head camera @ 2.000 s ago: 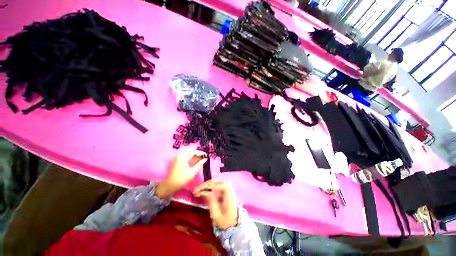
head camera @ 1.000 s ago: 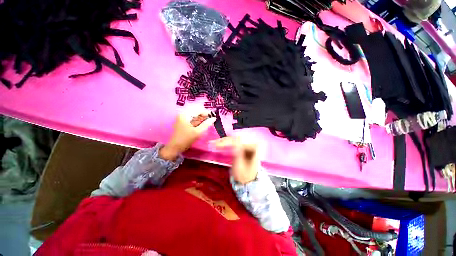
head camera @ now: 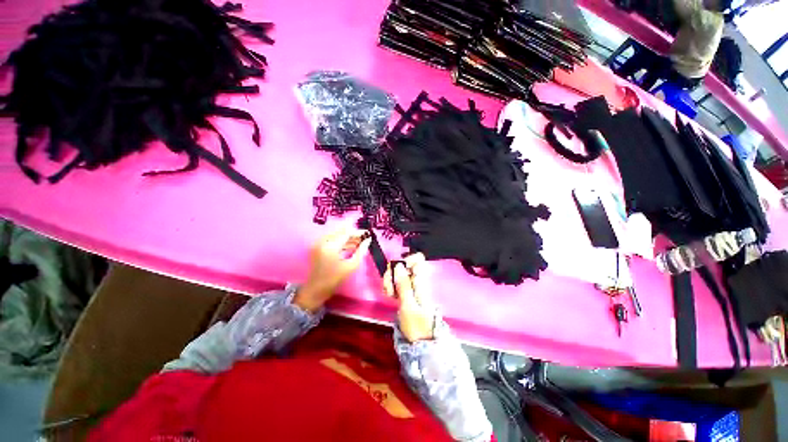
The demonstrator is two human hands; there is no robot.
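My left hand (head camera: 333, 268) is in front of the buckle heap, its thumb and fingertips pinching the upper end of a short black webbing strip (head camera: 378, 254). A buckle at those fingertips is too small to tell. My right hand (head camera: 413, 298) is at the strip's lower end, fingers bent around a small dark piece that looks like part of the strip. The loose black slide buckles (head camera: 359, 186) lie just beyond my left hand. The pile of cut webbing strips (head camera: 467, 190) lies right of them, beyond my right hand.
Clear plastic bag (head camera: 346, 108) behind the buckles. Large tangled black strap heap (head camera: 130, 82) at far left. Phone (head camera: 595, 217), keys (head camera: 619, 312) and black coil (head camera: 572, 142) right of the strip pile. Black fabric panels (head camera: 683, 168) at right. Layered dark pile (head camera: 484, 43) at the far side.
The camera view has shifted and tilted. My right hand, blurred and apart from the strip a second ago, is now at its lower end with fingers closed. My left hand keeps its pinch.
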